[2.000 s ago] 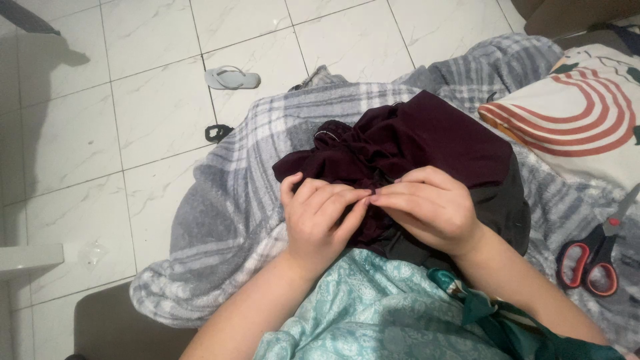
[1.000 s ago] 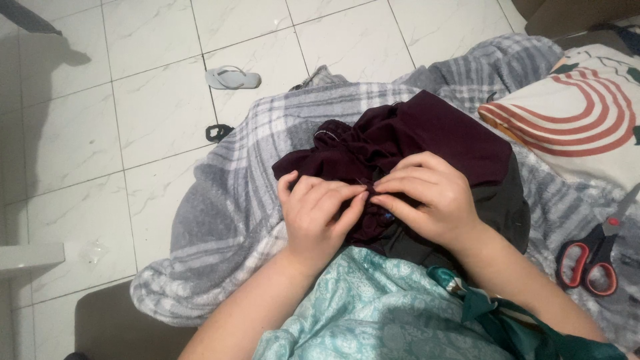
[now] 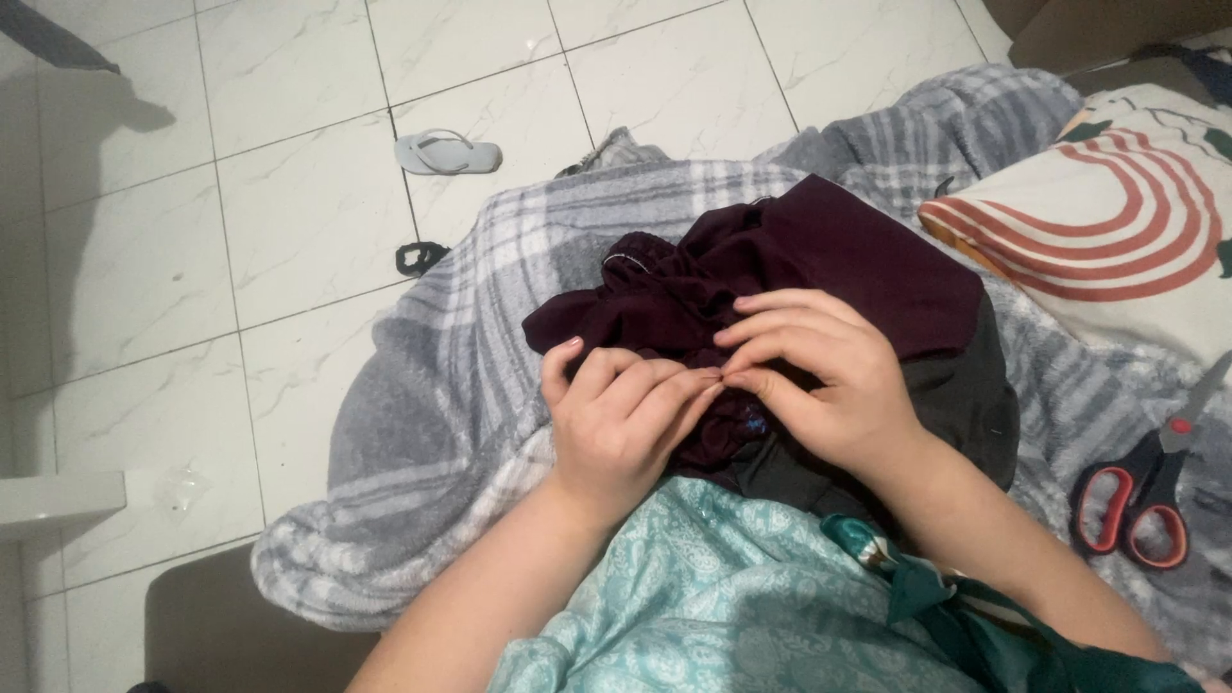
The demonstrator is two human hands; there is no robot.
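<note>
A dark maroon fabric garment (image 3: 847, 260) with a dark grey part (image 3: 953, 404) lies bunched over my lap. Above its near edge, my left hand (image 3: 626, 414) and my right hand (image 3: 818, 375) meet at the fingertips. Thumb and forefinger of each are pinched together, but whatever is between them is too small or hidden to identify. A gathered, ruffled portion of the maroon fabric shows a light stitched line beyond my left hand. A small blue patch is visible on the cloth beneath my fingertips.
A grey and white plaid fleece blanket (image 3: 433, 385) lies under the garment. Scissors (image 3: 1136, 500) with red and black handles rest on it at right, near a cushion (image 3: 1107, 221) with a rust-coloured arch pattern. A grey flip-flop (image 3: 448, 154) and a black object (image 3: 420, 258) lie on the tiled floor.
My right hand's fingers have spread somewhat, with the thumb and forefinger still meeting my left fingertips. The garment has hardly moved.
</note>
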